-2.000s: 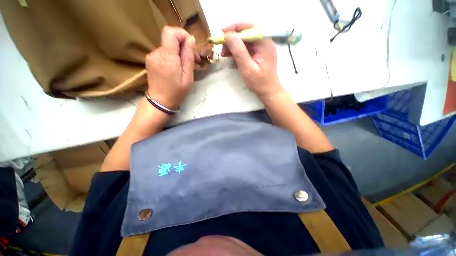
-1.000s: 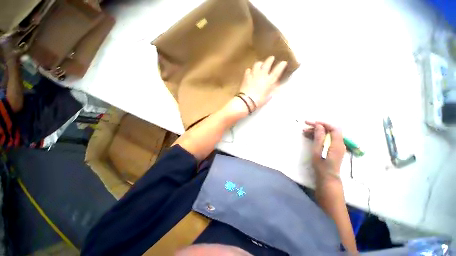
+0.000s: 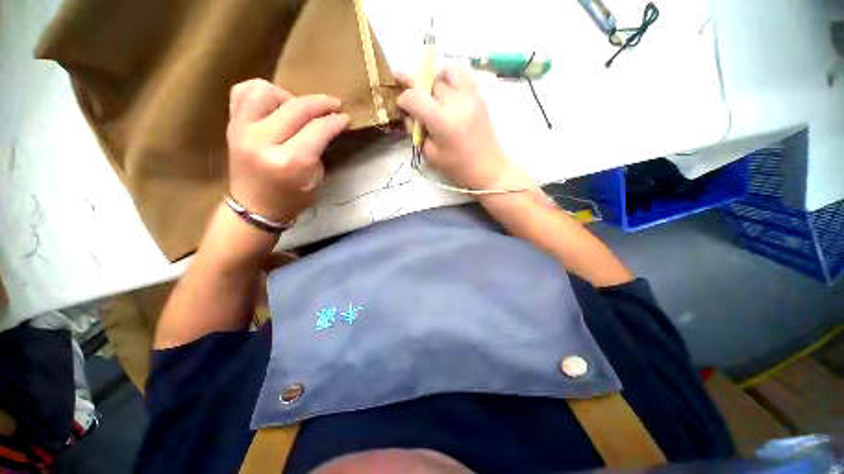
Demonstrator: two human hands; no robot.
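The large brown bag body lies on the white table at the left. My left hand pinches its near edge, close to the lower end of a narrow light-tan strip. My right hand holds a yellow-handled thread burner pen upright between the fingers, metal tip pointing away from me and pale wire trailing from its near end over my wrist. The right fingertips touch or nearly touch the bag's corner beside the strip; exact contact is hidden.
The green-handled tool lies right of my right hand. Grey-blue thread snips with a black cord loop lie further right. Loose threads litter the white table. Blue crates stand below its right edge. Brown cardboard is below at left.
My left hand has moved from lying flat on the bag to pinching its edge. The bag is turned, showing the strip. The burner pen now points away in my right hand, near the bag.
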